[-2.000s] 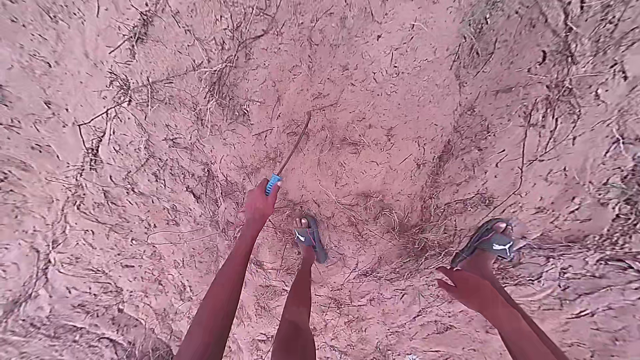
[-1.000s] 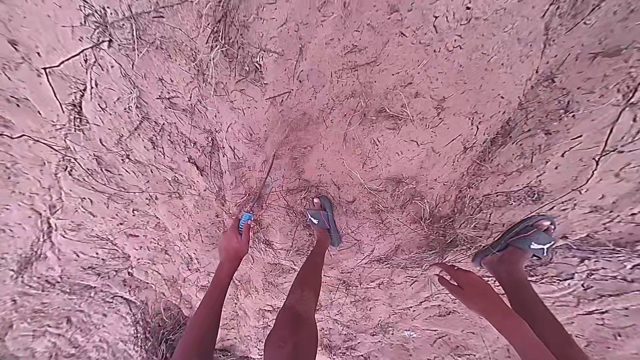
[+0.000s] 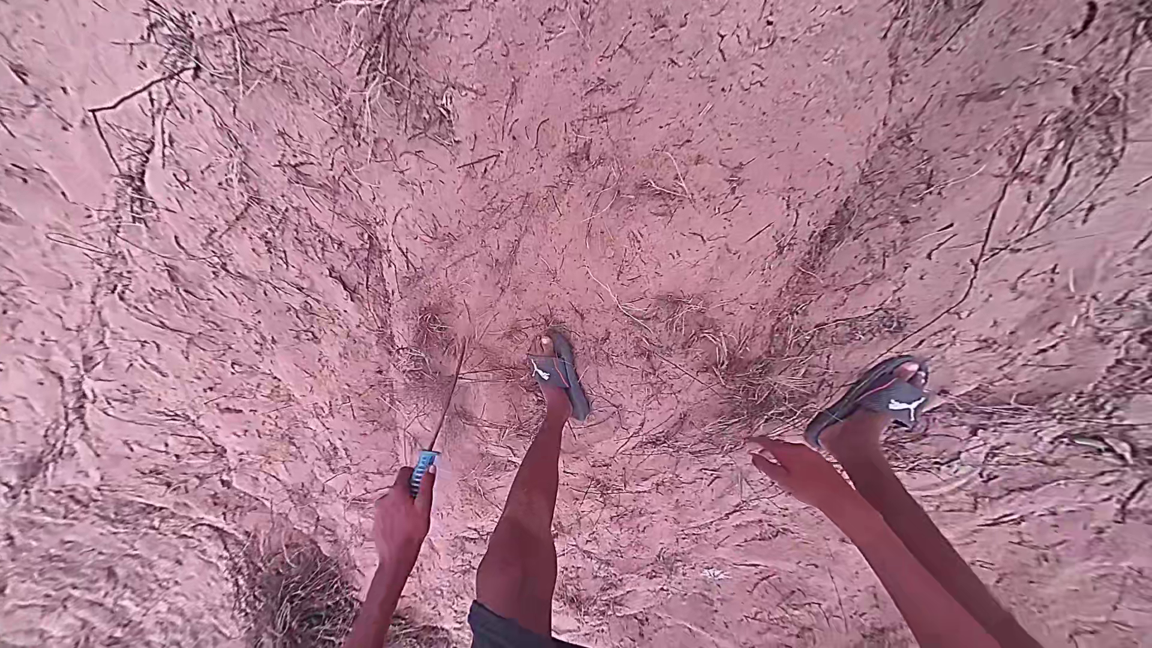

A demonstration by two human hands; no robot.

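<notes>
My left hand (image 3: 403, 522) is closed around the blue handle (image 3: 424, 472) of a long, thin tool at lower left. The tool's narrow dark blade (image 3: 450, 391) points up and away, its far end near or at the soil; whether it touches cannot be told. At lower right, my right hand (image 3: 801, 474) holds nothing, its fingers apart, just left of my right foot. Dark slide sandals with a white Puma emblem are on both feet, the left sandal (image 3: 565, 373) near the middle and the right sandal (image 3: 875, 396) farther right.
Reddish bare soil (image 3: 630, 207) is strewn with twigs and dry roots. A clump of dry grass (image 3: 301, 589) stands at lower left, and a tuft of dry stalks (image 3: 765, 391) lies between the feet. A forked twig (image 3: 135, 94) lies at upper left.
My left hand, with the blue-handled tool, is farther from my left foot than two seconds ago. My right hand stays beside the right foot, holding nothing. The view has shifted over the ground.
</notes>
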